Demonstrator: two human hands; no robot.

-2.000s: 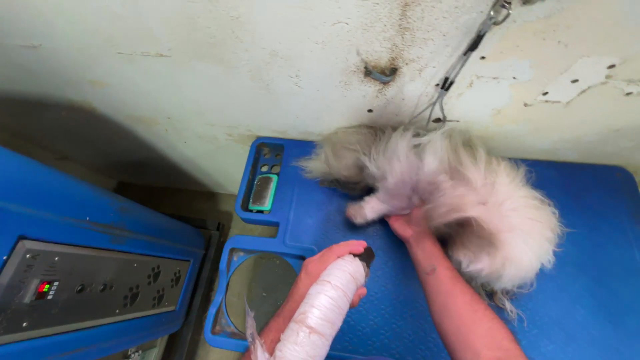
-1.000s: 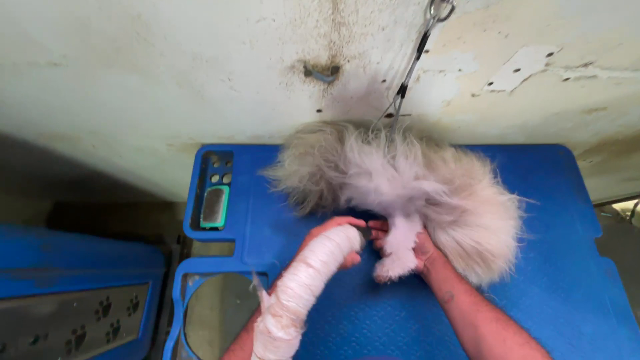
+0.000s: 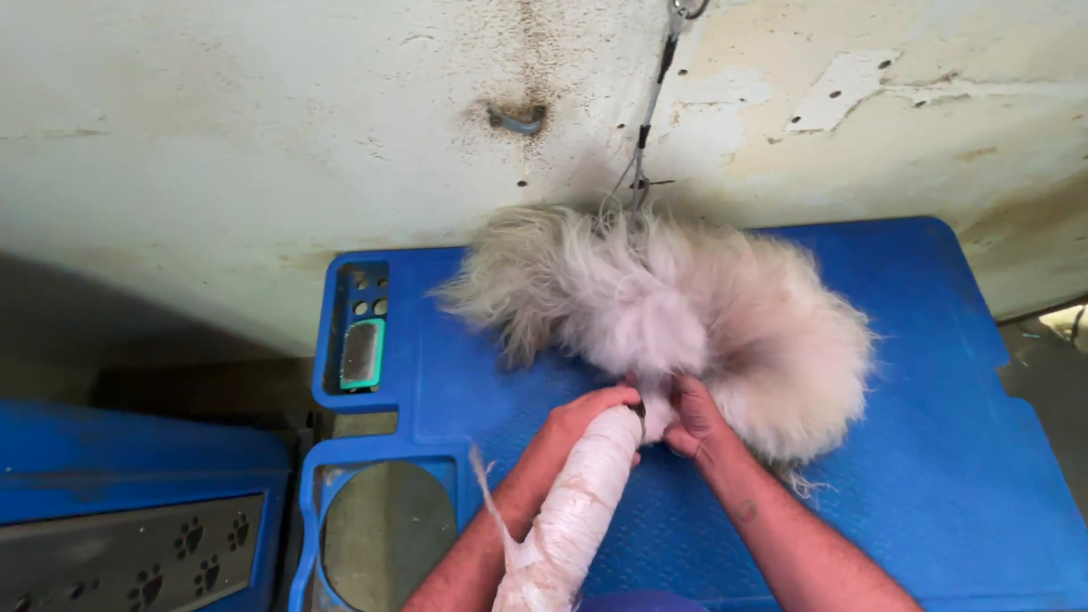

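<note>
A long-haired, cream-coloured dog [image 3: 680,306] is on a blue grooming table [image 3: 918,476], its head hidden in fur. My left hand [image 3: 578,425] is closed around a thick hose or handle wrapped in whitish film [image 3: 586,501], whose dark end touches the dog's lower leg [image 3: 654,408]. From the right side, my right hand [image 3: 697,416] holds that same leg between thumb and fingers. A grooming loop [image 3: 637,183] on a cable runs down behind the dog's back.
A slicker brush with a green rim [image 3: 363,354] lies in the table's left tray. Below it is a round cutout [image 3: 391,535]. A blue machine with a paw-print panel [image 3: 136,552] stands at the lower left. The stained wall [image 3: 255,127] with a metal bracket [image 3: 517,120] rises behind.
The dog's leg hung lower and more exposed between my hands one second ago. Two seconds ago my right hand held a raised leg farther from the wrapped hose. The view has shifted.
</note>
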